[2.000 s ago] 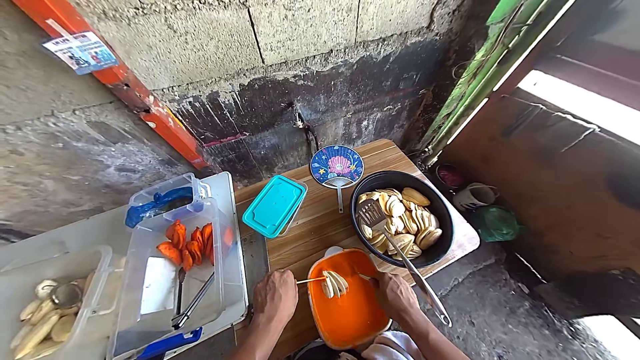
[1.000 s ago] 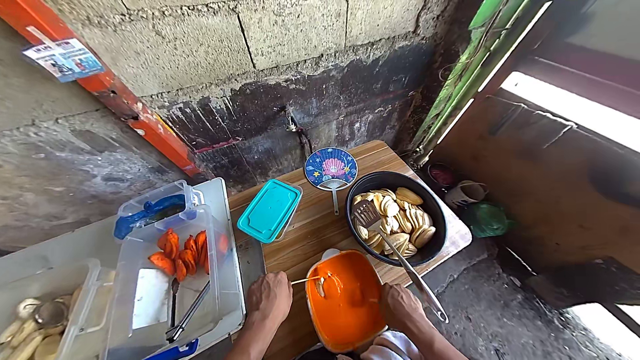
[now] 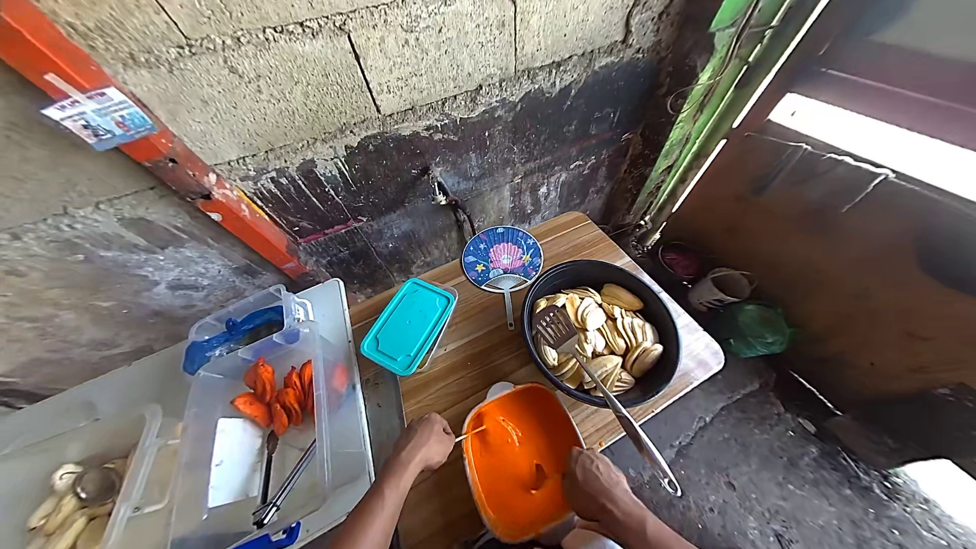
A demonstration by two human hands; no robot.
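A square tub (image 3: 522, 465) of orange batter stands at the front of the wooden board. From its left side my left hand (image 3: 428, 442) holds a thin stick (image 3: 469, 435), whose far end is over the batter by some batter-covered pieces. My right hand (image 3: 598, 484) is closed at the tub's right edge; whether it grips the rim or a utensil is hidden. Behind it to the right, a black pot (image 3: 671, 335) holds many pale sliced fan-shaped pieces (image 3: 602, 335), with a slotted metal turner (image 3: 621, 415) lying across them.
A teal-lidded container (image 3: 409, 324) and a round hand fan (image 3: 503, 259) lie on the wooden board (image 3: 465, 335). At left, a clear plastic bin (image 3: 191, 457) holds orange-coated pieces (image 3: 282, 393) and tongs (image 3: 286, 484). Another bin (image 3: 141, 450) contains pale peeled pieces. A block wall rises behind.
Two seconds ago pale pieces on the stick were above the tub; now they are down in the batter and coated orange. Both hands remain beside the tub.
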